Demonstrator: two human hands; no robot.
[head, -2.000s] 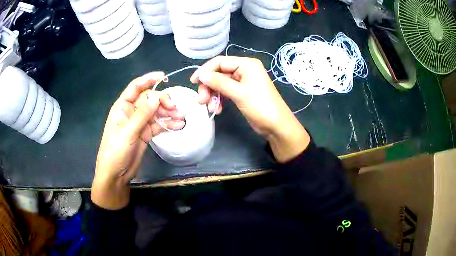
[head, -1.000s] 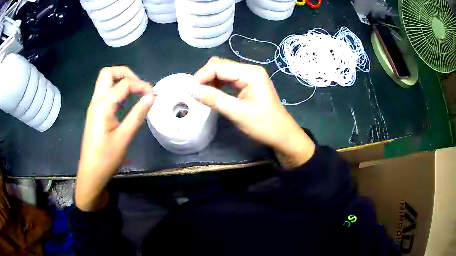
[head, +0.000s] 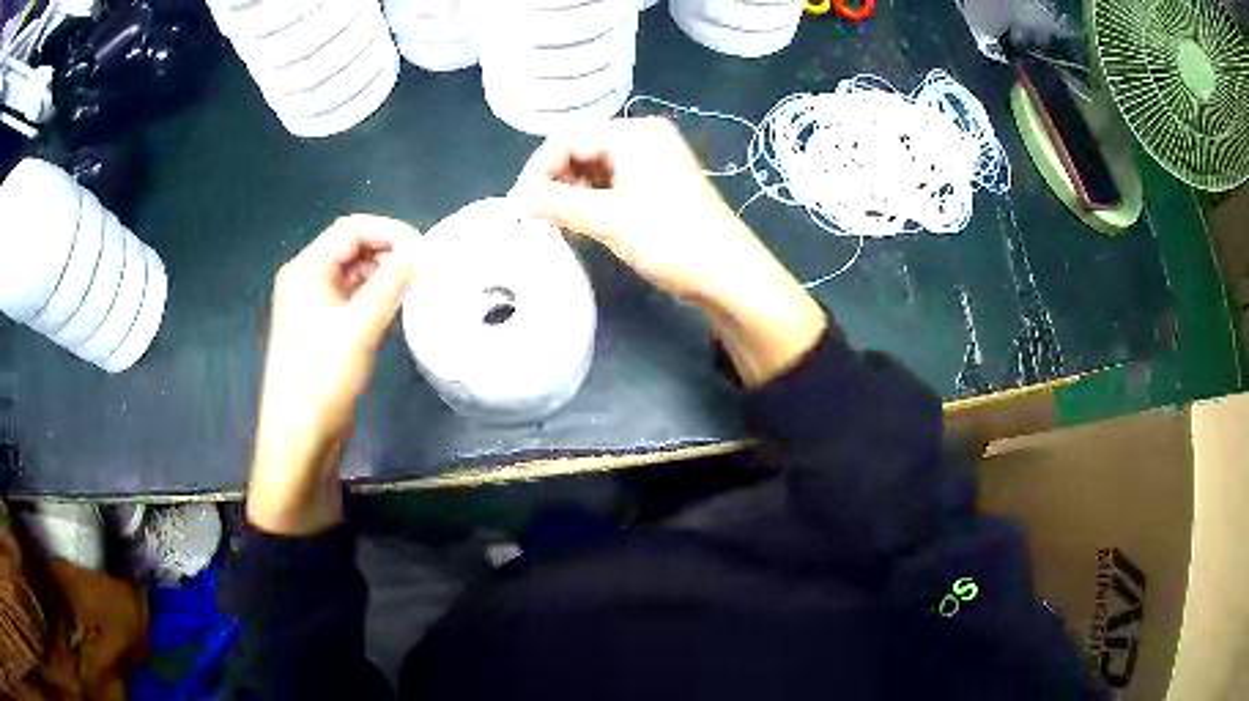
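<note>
A round white part (head: 534, 359) with a dark centre hole lies on the bench in front of me, its top disc facing up. My left hand (head: 336, 301) is at its upper left rim, thumb and fingers pinched together. My right hand (head: 637, 206) is at its top rim, also pinched. Both pinches appear to be on a thin white ring, which is hard to make out against the white part. A tangle of thin white rings (head: 877, 158) lies to the right, with loose loops trailing toward my right hand.
White ribbed stacks (head: 559, 62) stand at the back, and another leans at the left (head: 76, 267). Black glossy lumps (head: 130, 69) are upper left. A dark phone (head: 1068, 137) rests on the base of a green fan (head: 1192, 75). A cardboard box (head: 1082, 534) is below the bench edge at right.
The ring loop, first held up open above the white part, is now at its rim. My left hand has moved out from over the hole to the left rim; the hole is uncovered.
</note>
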